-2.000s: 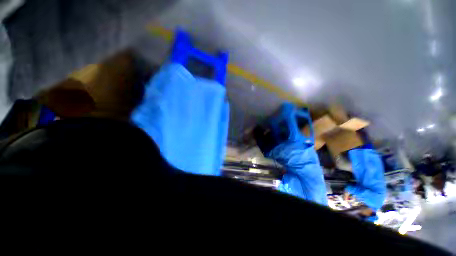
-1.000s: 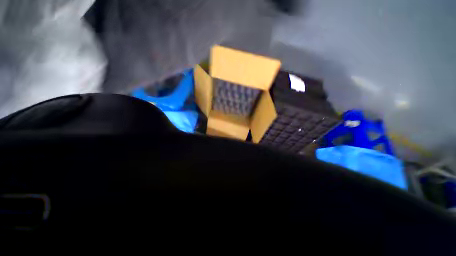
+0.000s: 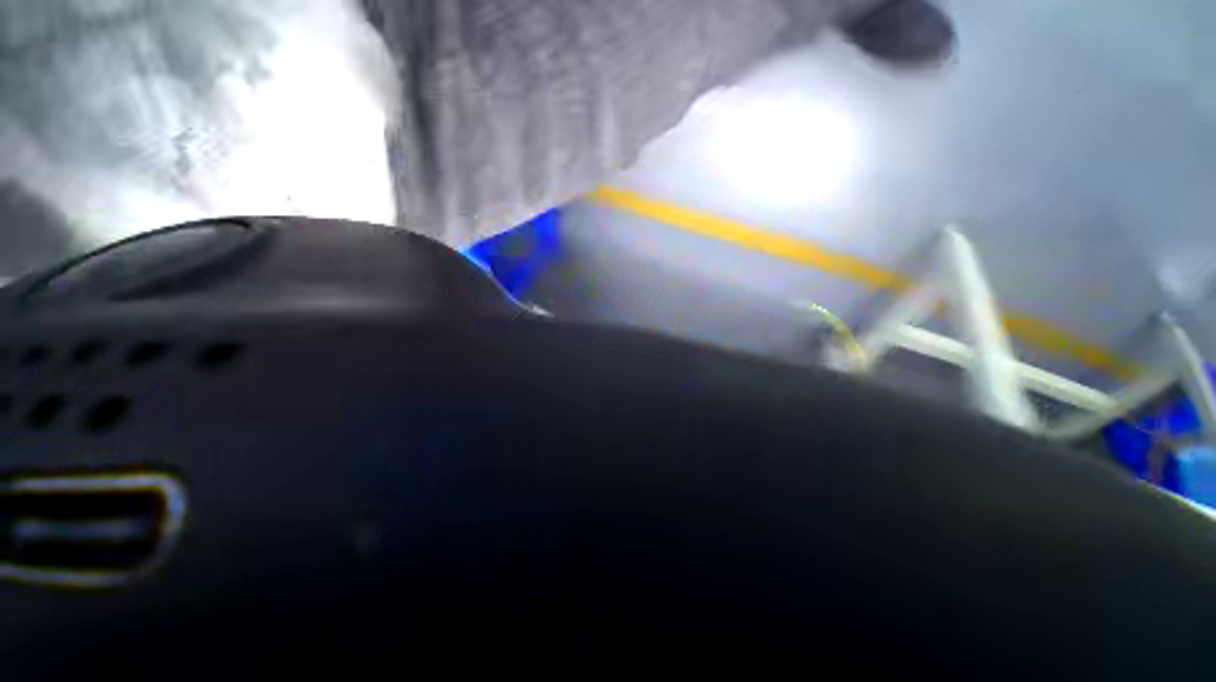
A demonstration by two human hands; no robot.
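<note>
A black curved device body (image 3: 560, 480), likely a headset or wearable camera, fills the lower part of the picture, close to the lens. A rounded port with a shiny rim (image 3: 94, 529) is at its left, with several small round holes (image 3: 107, 410) above it. A raised oval disc (image 3: 154, 260) lies on its upper left edge. Neither of my hands is in the picture, so what holds the device cannot be told.
Grey trouser-like cloth (image 3: 534, 100) and a dark shoe (image 3: 907, 29) show at the top. A yellow line (image 3: 760, 240) crosses the grey floor (image 3: 1067, 160). A pale metal frame (image 3: 980, 327) stands at the right, blurred. Blue objects (image 3: 523, 251) show behind the device's edge.
The view has moved past the workers, cartons and dark gridded trays, which are gone from sight. The pale frame and shoe have come in. The port and holes now show more clearly.
</note>
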